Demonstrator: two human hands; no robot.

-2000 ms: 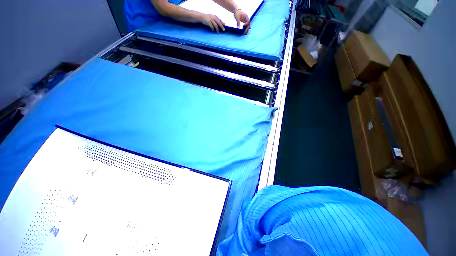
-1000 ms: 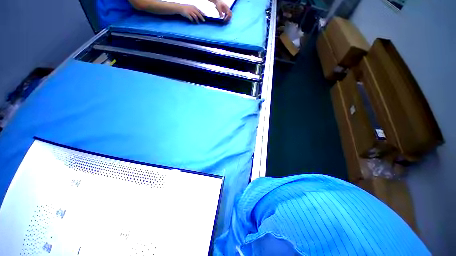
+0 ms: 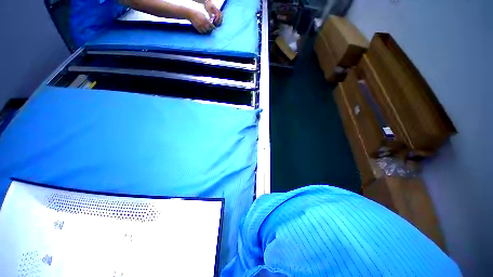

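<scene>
A large white panel (image 3: pixel 140 238) with a thin black rim lies at the lower left, cut off by the picture's left and bottom edges. Its face has black dot patterns and small grey marks. It rests on a blue cloth cover (image 3: pixel 130 140). My blue striped sleeve (image 3: pixel 335 232) fills the bottom centre and right, beside the panel's right edge. Neither of my hands is in the picture.
Silver conveyor rollers (image 3: pixel 162 74) cross dark gaps beyond the cloth. A white side rail (image 3: pixel 263 135) runs ahead. Another person's hands (image 3: pixel 208 20) are at a second panel (image 3: pixel 157 17). Cardboard cartons (image 3: pixel 373 108) stand along the right wall.
The view has turned so that the rail, rollers and cartons sit further left. The near panel shows lower and further left. The other person's hands have come closer together.
</scene>
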